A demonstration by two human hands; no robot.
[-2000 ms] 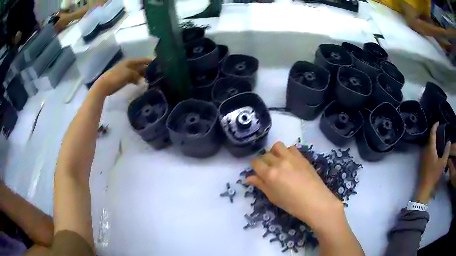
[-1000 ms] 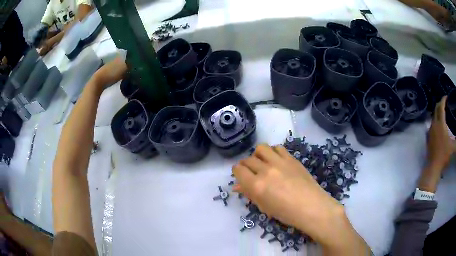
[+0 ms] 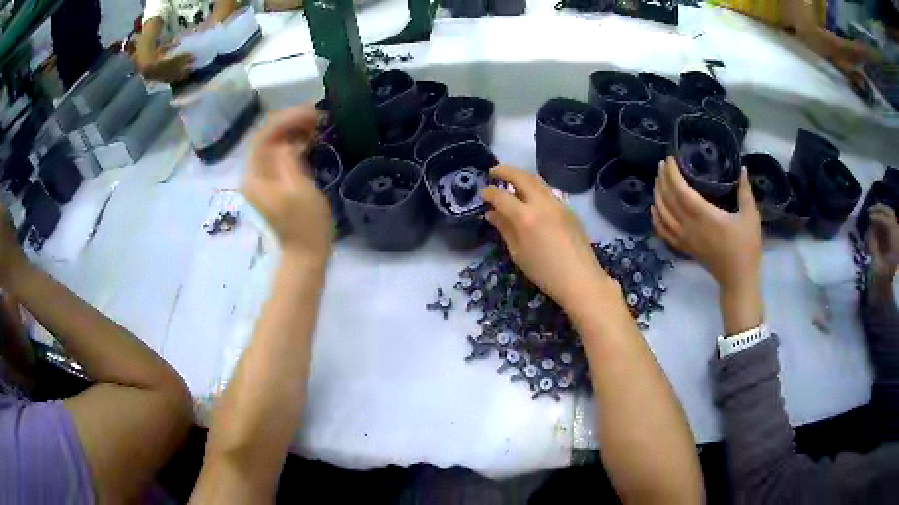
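My left hand (image 3: 286,182) is blurred and raised at the left end of the housings, fingers apart, nothing visible in it. My right hand (image 3: 537,222) has its fingertips at the right rim of a dark cup-shaped housing (image 3: 444,163) with a silvery insert around its hub. Its fingers hide whether it grips the rim or a small part. A plain dark housing (image 3: 382,219) stands to the left of it. A loose heap of small dark multi-armed clips (image 3: 537,345) lies below my right hand, and a single clip (image 3: 441,303) lies left of the heap.
A green upright (image 3: 342,89) rises among the left housings. At right a person's hand (image 3: 725,242) with a white wristband holds a housing (image 3: 706,148) before another cluster. Grey wrapped units (image 3: 212,108) and a few clips (image 3: 223,223) lie left. A neighbour's arm (image 3: 99,365) is at lower left.
My right hand has moved from the clip heap up to the housing with the silvery insert. My left hand has come away from behind the upright. The right neighbour has brought a housing inward. The view has shifted.
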